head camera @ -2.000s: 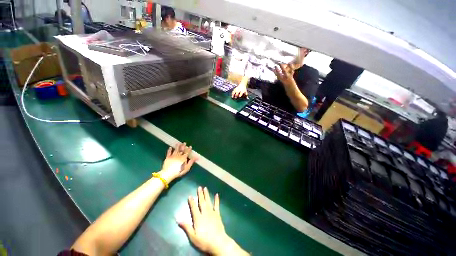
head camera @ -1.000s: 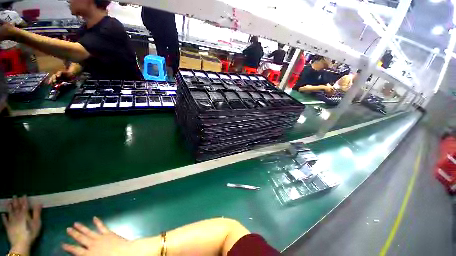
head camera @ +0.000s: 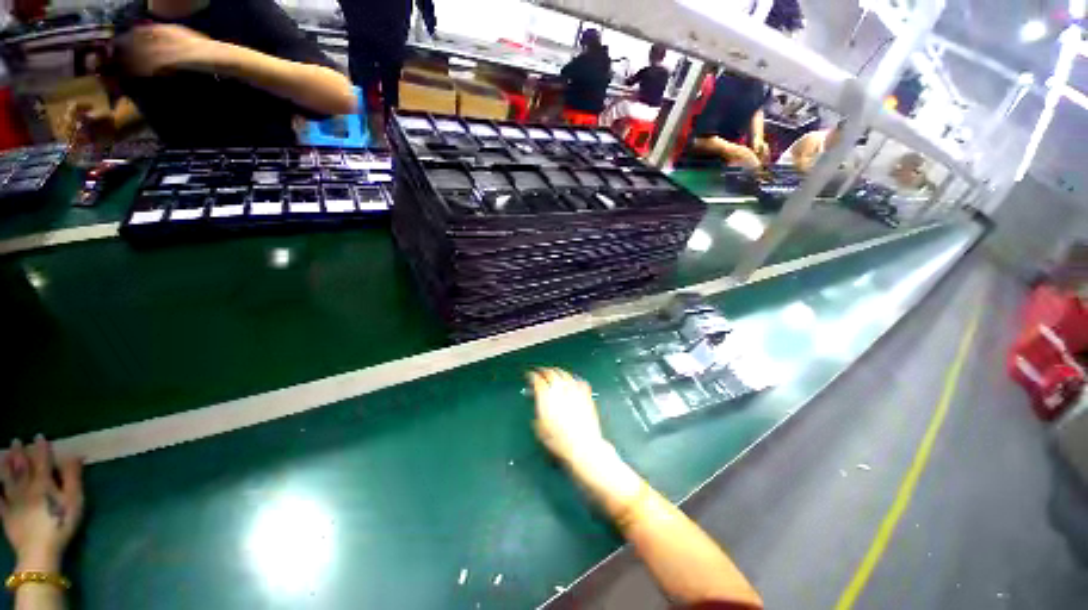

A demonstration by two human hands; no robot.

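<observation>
My left hand (head camera: 41, 500) lies on the green bench at the far left, fingers spread and empty, next to the pale edge rail (head camera: 286, 399). My right hand (head camera: 566, 411) is stretched out over the bench, palm down with the fingers bent, a little left of the clear blister tray (head camera: 686, 381). Small pale bits show at its fingertips, but whether it grips the slim pale stick cannot be told. The clear tray holds some grey-white parts.
A thick stack of black blister trays (head camera: 537, 256) stands beyond the rail. Another black tray (head camera: 257, 205) holds housings at the back left, near a person in black. Small pale scraps (head camera: 463, 577) lie at the bench's front edge.
The view has swung right, away from the metal box. My right hand has moved right, from beside my left hand to where the pale stick lay. My left hand stays on the bench.
</observation>
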